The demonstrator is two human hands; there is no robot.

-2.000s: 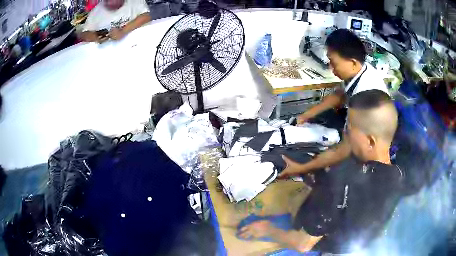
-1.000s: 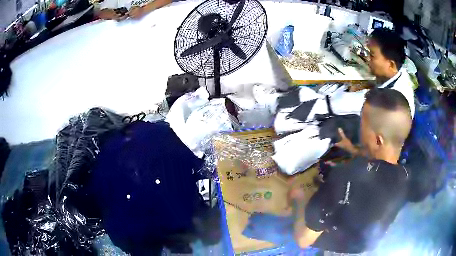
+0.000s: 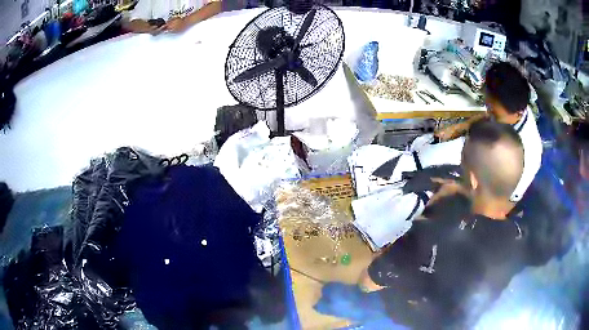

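Note:
Neither of my hands is in view. Nearest in front of me is a heap of dark navy cloth (image 3: 187, 283) at the lower left, with two small white dots. Black cloth (image 3: 103, 200) lies against its left side, with shiny black plastic (image 3: 64, 290) below. A brown cardboard sheet (image 3: 316, 258) with blue edges lies right of the heap. Black-and-white garment pieces (image 3: 387, 209) lie at its far right end, under another person's hand. A blurred blue cloth (image 3: 349, 306) is on its near part.
Two people (image 3: 445, 271) bend over the pieces at the right. A pedestal fan (image 3: 284, 61) stands beyond the white plastic bags (image 3: 258, 161). A long white table (image 3: 129, 97) curves behind; a bench (image 3: 413, 106) holds small parts. Another person's arms (image 3: 174, 22) rest at the table's far edge.
Since the first frame, the view has shifted and the fan and cardboard sit further right in it. More of the cardboard shows. The near person's head and the black-and-white pieces have moved.

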